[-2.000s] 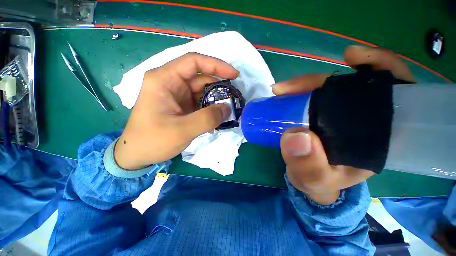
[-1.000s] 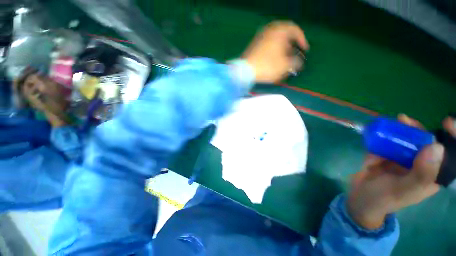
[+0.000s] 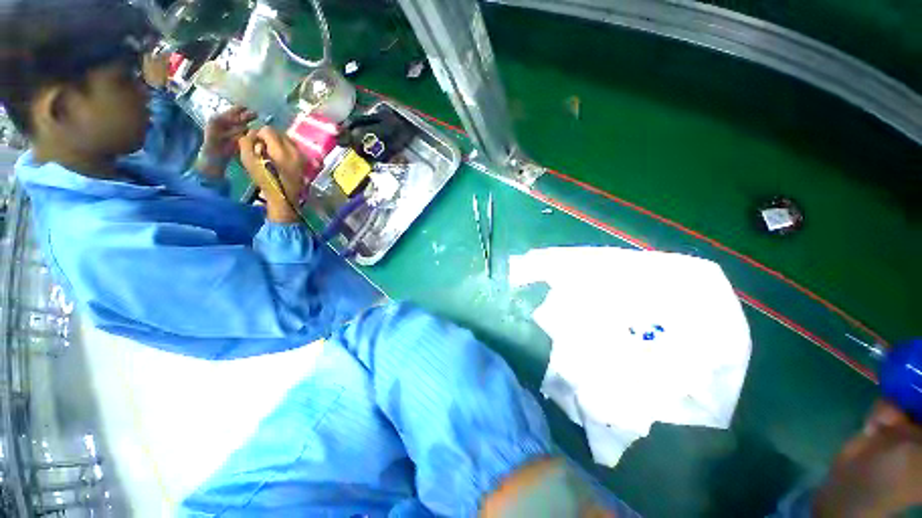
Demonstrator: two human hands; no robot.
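The shiny blue front of the dispensing cartridge (image 3: 905, 379) shows at the right edge, with a pale tip pointing up-left over the belt's border. My right hand (image 3: 878, 467) is closed around it; hand and cartridge are cut off by the edge. My left sleeve reaches to the bottom edge, where only a blurred bit of wrist shows; the left hand itself is out of the picture. A round black module with a white label (image 3: 777, 216) lies on the green belt. The white cloth (image 3: 647, 349) with small blue print lies spread on the bench.
Tweezers (image 3: 485, 235) lie left of the cloth. A metal tray (image 3: 430, 197) with black, yellow and clear items stands further left. A person in a blue smock (image 3: 192, 263) works beside it. A metal post (image 3: 470, 86) rises at the belt's edge. Small items lie on the far belt.
The view has swung left, showing the neighbouring person and tray. My left hand, last over the belt with a dark item, has dropped out at the bottom. The cartridge has shifted to the right edge.
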